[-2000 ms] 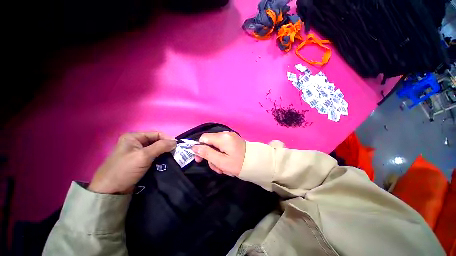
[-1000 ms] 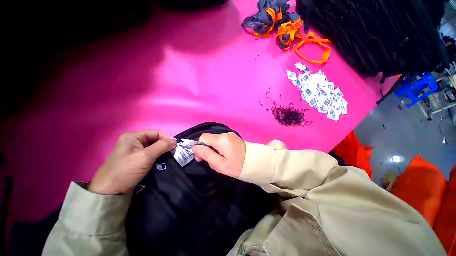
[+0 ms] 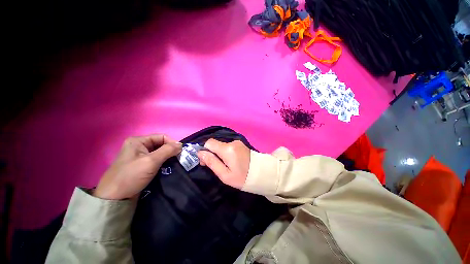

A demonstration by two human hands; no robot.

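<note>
A black backpack (image 3: 180, 216) lies in front of me at the near edge of the pink table. A small white printed label (image 3: 189, 157) shows at its seam between my hands. My left hand (image 3: 136, 166) pinches the black seam edge at the label's left end with thumb and forefinger. My right hand (image 3: 227, 159) has its thumb and bent fingers at the label's right side. A dark sliver shows by the right fingers, too small to tell what it is. A small pale mark (image 3: 166, 170) is on the black fabric near my left hand.
A pile of white labels (image 3: 332, 95) and dark thread trimmings (image 3: 298, 118) lie on the pink table (image 3: 221, 82). Beyond are grey and orange strips (image 3: 278, 18) and an orange loop (image 3: 323, 47). Black bags (image 3: 386, 33) are stacked far right. A blue stool (image 3: 432, 88) and orange sacks (image 3: 434, 188) stand right.
My right hand has turned slightly and its wrist has shifted a little left and down. My left hand keeps its pinch at the seam in the same place.
</note>
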